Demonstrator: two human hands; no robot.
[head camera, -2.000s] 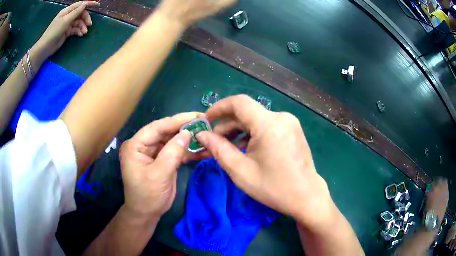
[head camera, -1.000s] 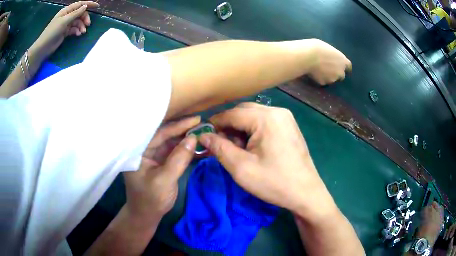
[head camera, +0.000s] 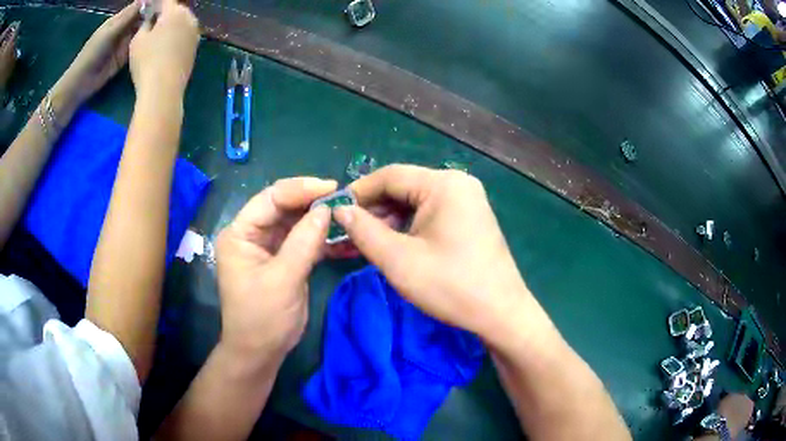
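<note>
My left hand (head camera: 267, 267) and my right hand (head camera: 439, 250) are both bare and hold one small unit (head camera: 338, 215) between them. It is a green circuit board in a pale rounded-square housing. Both thumbs press on its face, and the fingers hide its sides and back. A crumpled blue cloth (head camera: 379, 353) lies below my hands. A loose circuit board (head camera: 362, 165) lies just beyond my fingers. Another board (head camera: 454, 165) is mostly hidden behind my right hand.
A neighbour's arms (head camera: 129, 224) and blue cloth (head camera: 73, 198) are at left, with blue snips (head camera: 238, 121) and a white scrap (head camera: 190, 246). A brown strip (head camera: 483, 116) borders the conveyor (head camera: 552, 69), which carries scattered pieces. Housings (head camera: 689, 366) are piled right, beside a green frame (head camera: 746, 344).
The neighbour's arm that reached across over the conveyor has drawn back left, uncovering the snips and cloth. My hands still hold the unit. Pieces on the conveyor have shifted.
</note>
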